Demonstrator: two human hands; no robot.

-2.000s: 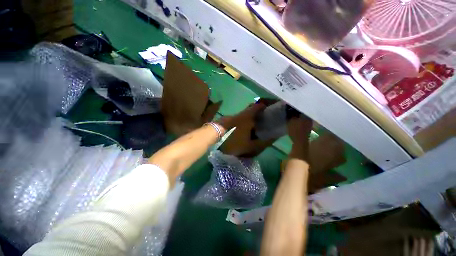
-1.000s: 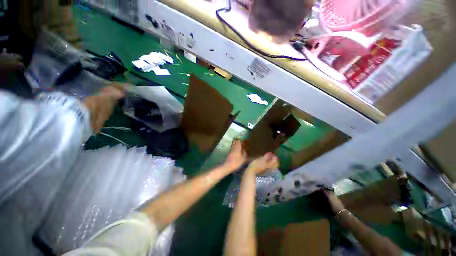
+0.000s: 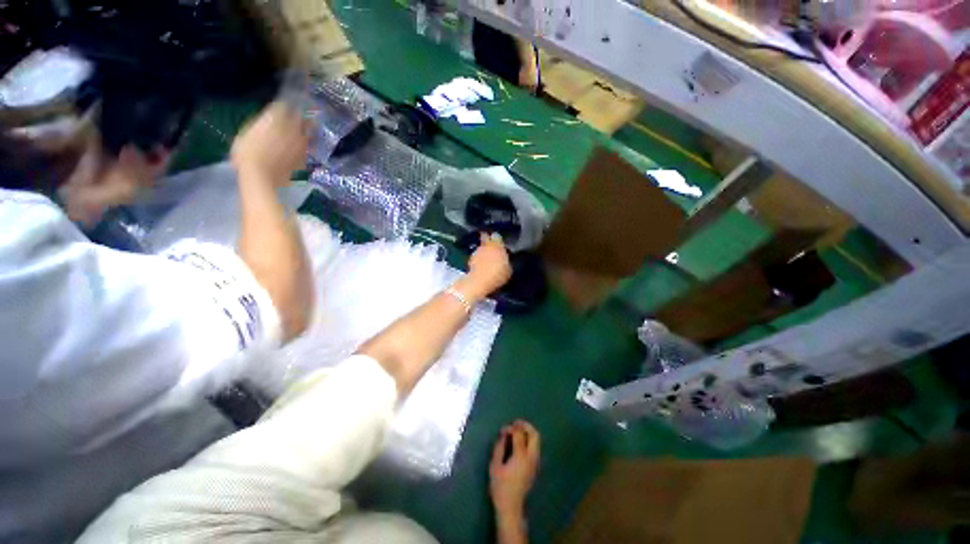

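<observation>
My left hand [image 3: 489, 266], with a bracelet at the wrist, is at a black fan [image 3: 494, 213] partly inside a clear bubble bag [image 3: 527, 198]. Its fingers are curled; whether they grip the fan or bag is unclear. Another black item [image 3: 523, 285] lies just beside this hand. My right hand [image 3: 515, 459] is low over the green bench [image 3: 425, 505], empty, fingers loosely bent and slightly apart. An open brown carton [image 3: 612, 228] stands right of the fan. A second carton [image 3: 723, 298] and a filled bubble bag [image 3: 707, 398] are farther right, partly behind the white frame.
A co-worker [image 3: 117, 351] is close on the left, one arm raised. Empty bubble bags [image 3: 425, 420] lie under my left arm. White leaflets [image 3: 457, 100] lie at the back. The white shelf frame [image 3: 745, 101] crosses the upper right. A brown carton flap [image 3: 697, 499] is at the bottom.
Both hands have left the carton on the right; my left is now at the black fan, my right lower down. The view has swung left. The other person's hand at the lower right is gone.
</observation>
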